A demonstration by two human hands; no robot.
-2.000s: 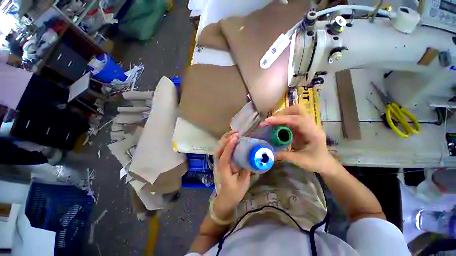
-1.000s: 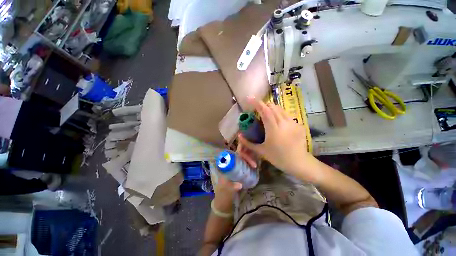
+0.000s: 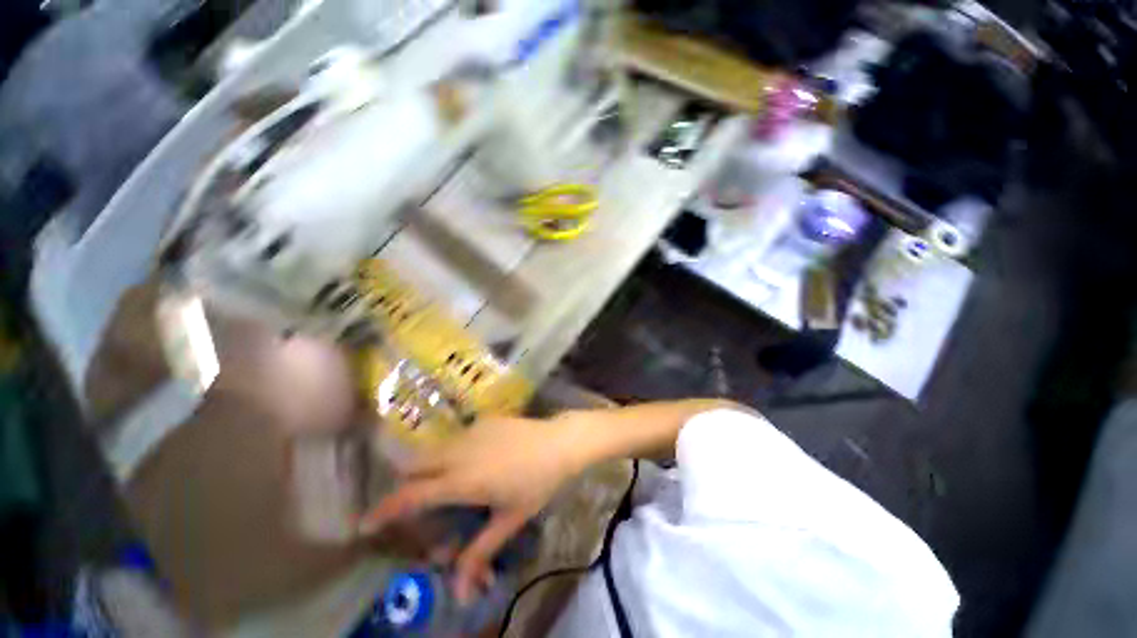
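Observation:
The picture is blurred. The blue-ended spool (image 3: 405, 599) is at the bottom edge. My right hand (image 3: 480, 480) is above and right of it, palm down, with its fingers spread. A dark grey shape (image 3: 509, 536) shows under the fingers; I cannot tell if it is the dark spool or if my hand grips it. My left hand cannot be made out clearly; a little skin may show beside the blue end. Brown panels (image 3: 225, 499) lie at the left on the machine table.
The sewing machine (image 3: 337, 162) stands at upper left, with yellow tape (image 3: 430, 349) on its bed. Scissors with yellow handles (image 3: 559, 211) and a brown strip (image 3: 471, 264) lie on the table. A side shelf at right holds a clear purplish jar (image 3: 832, 218) and white spools (image 3: 933, 239).
The view has swung to the right, bringing in the side shelf. The blue-ended spool sits lower in the picture. My right hand's fingers are more spread, and my left hand has mostly dropped from sight.

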